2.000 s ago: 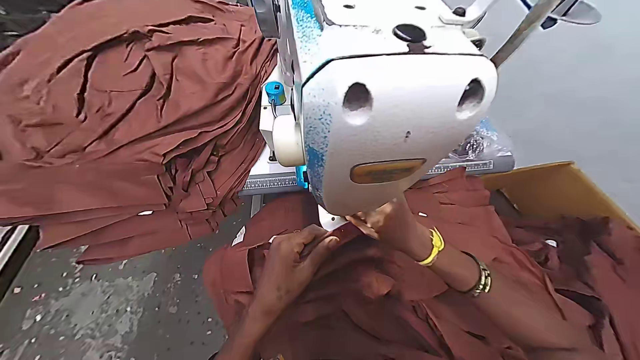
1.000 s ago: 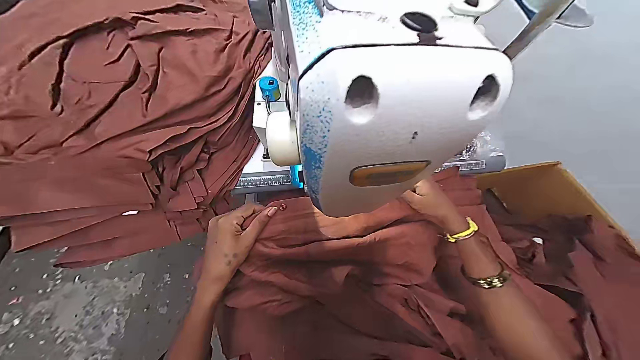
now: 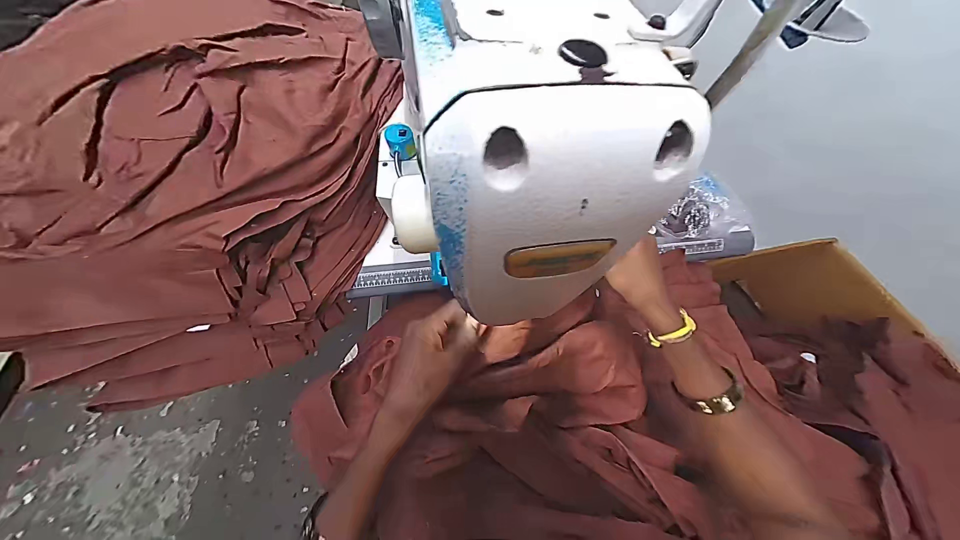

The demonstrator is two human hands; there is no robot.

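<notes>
The white head of a sewing machine (image 3: 570,187) fills the upper middle and hides its needle area. Below its left edge, my left hand (image 3: 439,345) pinches the reddish-brown fabric (image 3: 570,360), its fingertips partly hidden and blurred. Behind the right side of the head is my right hand (image 3: 634,274); only its back and wrist show, so its fingers cannot be seen. A yellow band (image 3: 675,330) and a metallic bracelet (image 3: 716,397) are on the right wrist and forearm. The fabric lies bunched beneath both arms.
A large stack of brown fabric (image 3: 150,165) lies left of the machine. A cardboard box (image 3: 817,277) with dark brown cloth (image 3: 817,360) stands at the right. Clear plastic wrapping (image 3: 701,206) lies behind the machine head. The speckled grey floor (image 3: 135,465) shows at lower left.
My left hand has moved right and toward the machine head since one second ago. My right hand has gone further behind the head. The fabric between them is more bunched.
</notes>
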